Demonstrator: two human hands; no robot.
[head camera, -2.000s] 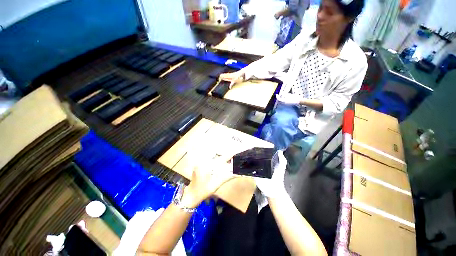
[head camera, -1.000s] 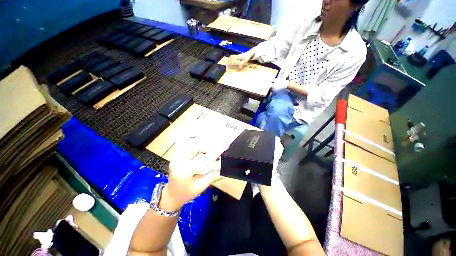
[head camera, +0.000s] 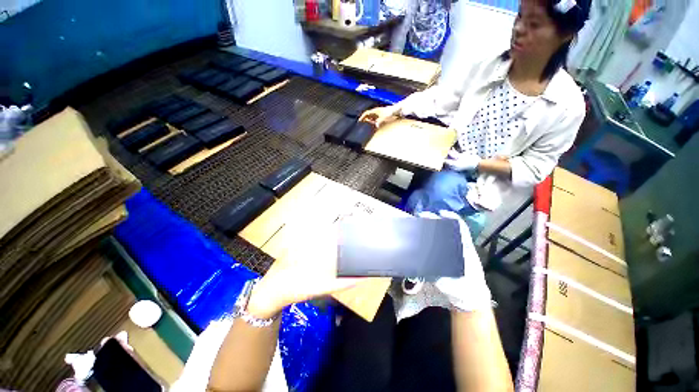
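A black housing (head camera: 400, 247) is held up in front of me between both hands, a broad glossy face towards me with a pale glare on it. My left hand (head camera: 295, 276), overexposed, holds its left end and lower edge. My right hand (head camera: 466, 279), in a white glove, holds its right end. Below and behind it a cardboard sheet (head camera: 310, 200) with dark letters lies at the belt's near edge. Two black housings, one nearer (head camera: 242, 208) and one farther (head camera: 286, 175), lie along the sheet's far left side.
More housings (head camera: 176, 151) lie in rows on cardboard on the mesh belt (head camera: 264, 129). A seated person (head camera: 506, 115) opposite touches housings beside another sheet (head camera: 414, 142). A cardboard stack (head camera: 61, 184) and phone (head camera: 126, 369) are at left. A cardboard-covered bench (head camera: 586, 291) stands at right.
The housing in my hands has turned from showing its narrow edge and lettered top to a broad glossy face. My right hand has shifted to the right with its end.
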